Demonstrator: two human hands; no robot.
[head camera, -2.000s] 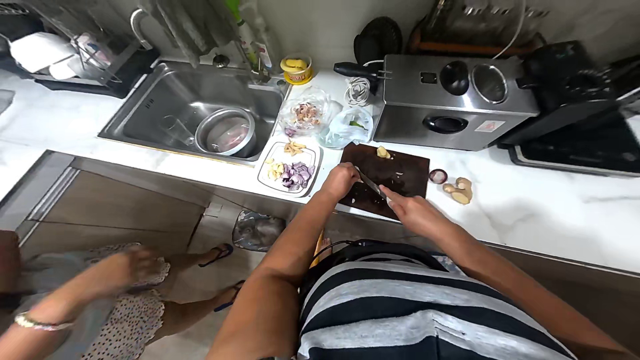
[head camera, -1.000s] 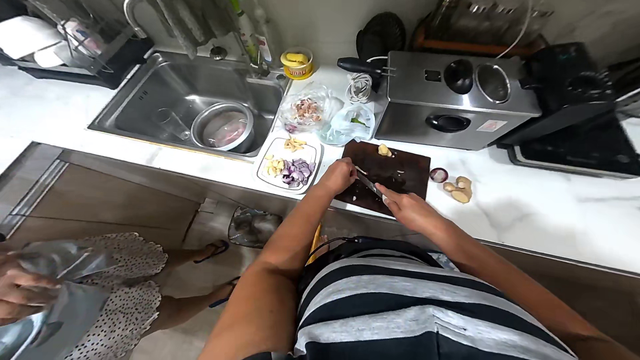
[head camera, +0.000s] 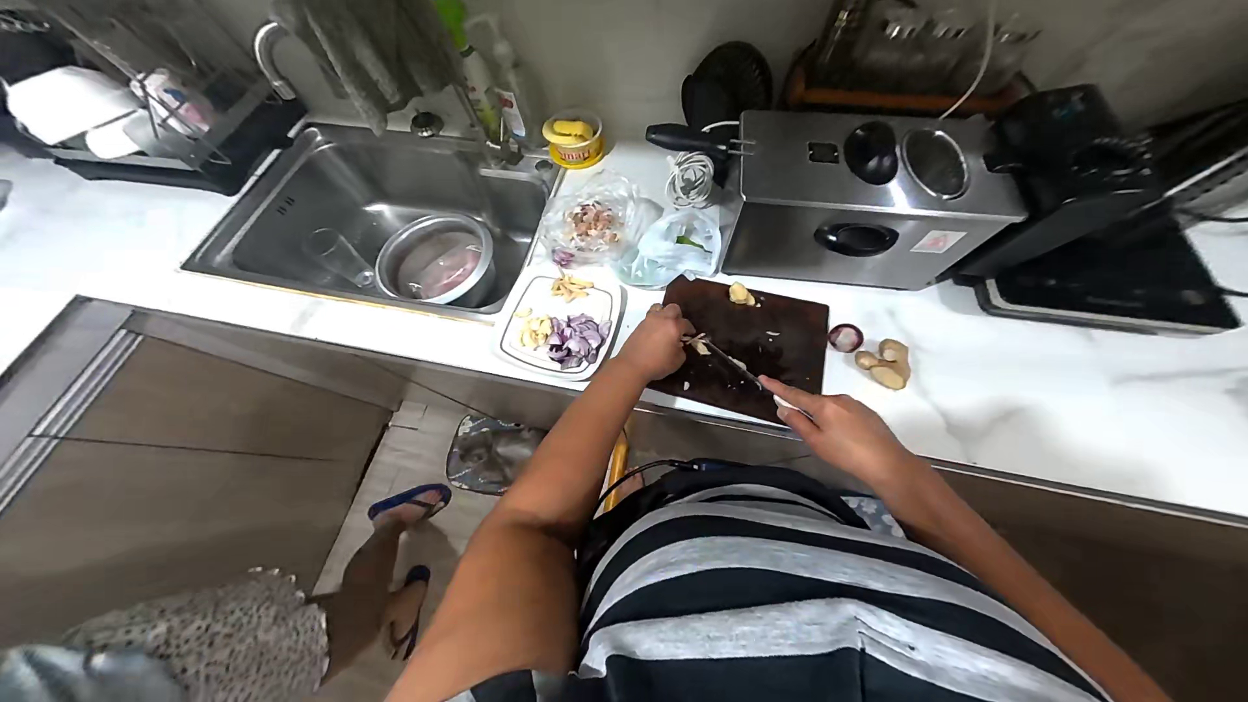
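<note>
My right hand (head camera: 837, 429) grips a kitchen knife (head camera: 733, 365) by its handle, the blade lying over a dark cutting board (head camera: 780, 336). At the board's left side, my left hand (head camera: 661, 341) has its fingers closed around a small pale piece (head camera: 699, 343), perhaps ginger, at the blade's tip. Another peeled piece of ginger (head camera: 741, 293) rests near the board's top edge, and small scraps are scattered on it. A white square plate (head camera: 509, 343) left of the board bears chopped purple onion (head camera: 579, 341), pale chopped pieces (head camera: 534, 330) and yellowish strips (head camera: 571, 287).
Right of the board are a cut onion (head camera: 845, 338) and unpeeled ginger (head camera: 885, 365). Plastic bags (head camera: 673, 249) and a steel appliance (head camera: 877, 229) stand behind. A pot (head camera: 390, 258) with meat sits in the sink (head camera: 341, 161). Another person (head camera: 210, 634) is at lower left.
The other person's hands, seen at lower left before, are out of view now. My hands stay over the board's left and lower parts with the knife.
</note>
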